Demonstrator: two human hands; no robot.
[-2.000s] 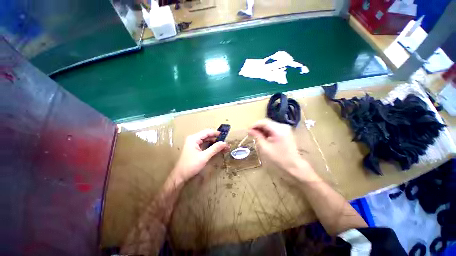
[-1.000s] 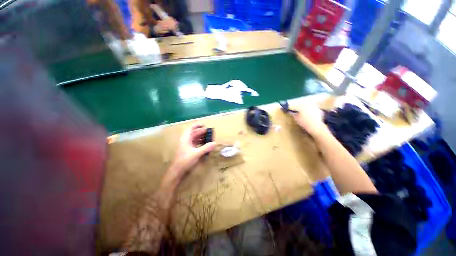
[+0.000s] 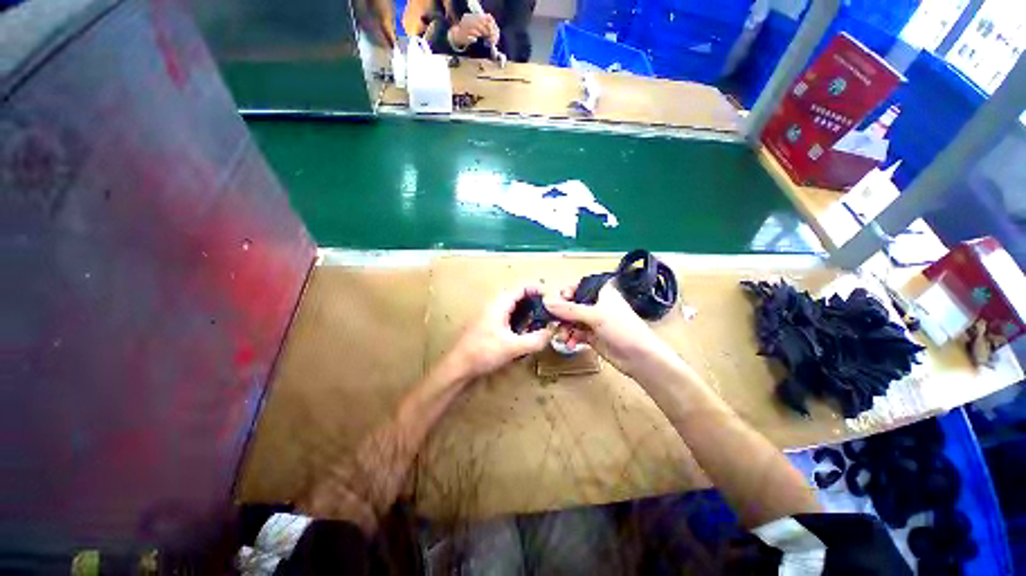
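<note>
My left hand [image 3: 498, 335] grips a small black ring [image 3: 527, 314] near the middle of the bench. My right hand [image 3: 602, 323] meets it from the right and holds a black strap [image 3: 591, 289], part of which shows above the fingers. The fingertips of both hands are close together over a small white oval dish [image 3: 568, 344], which they partly cover. The dish sits on a brown cardboard square [image 3: 569, 366]. Exactly how strap and ring touch is hidden by the fingers. A few black rings [image 3: 649, 286] lie just behind my right hand.
A heap of black straps [image 3: 838, 347] lies at bench right. A blue crate [image 3: 988, 495] with black rings stands below it. A large grey red-stained box [image 3: 169, 259] stands at left. A green conveyor [image 3: 360, 180] runs beyond the bench, with another person's hand [image 3: 473, 30] past it.
My right hand has come back from beside the strap heap to my left hand, bringing a black strap. My left hand still holds its black piece. The camera view has shifted.
</note>
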